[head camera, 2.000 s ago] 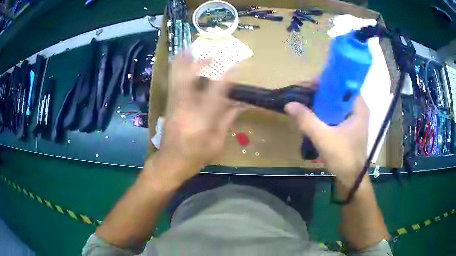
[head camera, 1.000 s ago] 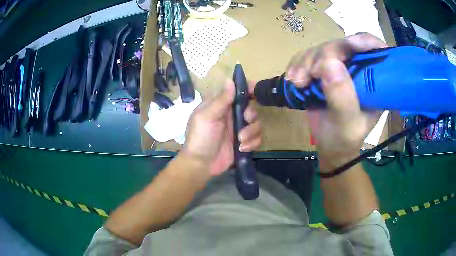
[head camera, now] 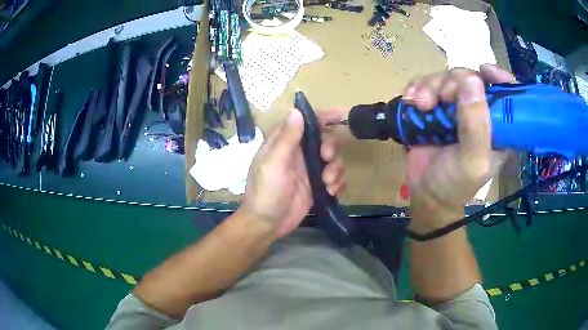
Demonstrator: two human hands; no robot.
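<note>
My left hand [head camera: 284, 171] holds a long black assembled handle [head camera: 314, 158] upright on the picture, over the front of the box, its lower end past the box edge. My right hand [head camera: 451, 129] is closed round the blue electric screwdriver [head camera: 535, 116], which lies level and points left. Its thin bit ends at the right side of the handle, near the fingertips of my left hand; whether it touches is hard to tell.
The shallow cardboard box [head camera: 348, 58] holds a screw pile [head camera: 382, 44], a tape ring [head camera: 273, 26], a dotted sheet [head camera: 274, 61], white cloths and green circuit board strips [head camera: 225, 32]. Another black handle [head camera: 239, 103] lies at its left. Black shells [head camera: 126, 103] lie outside left. The black cord [head camera: 464, 222] hangs at right.
Since two seconds ago, my left hand has taken hold of the handle, and the screwdriver has turned level. In the last second, the handle has tilted and the screwdriver has shifted slightly right.
</note>
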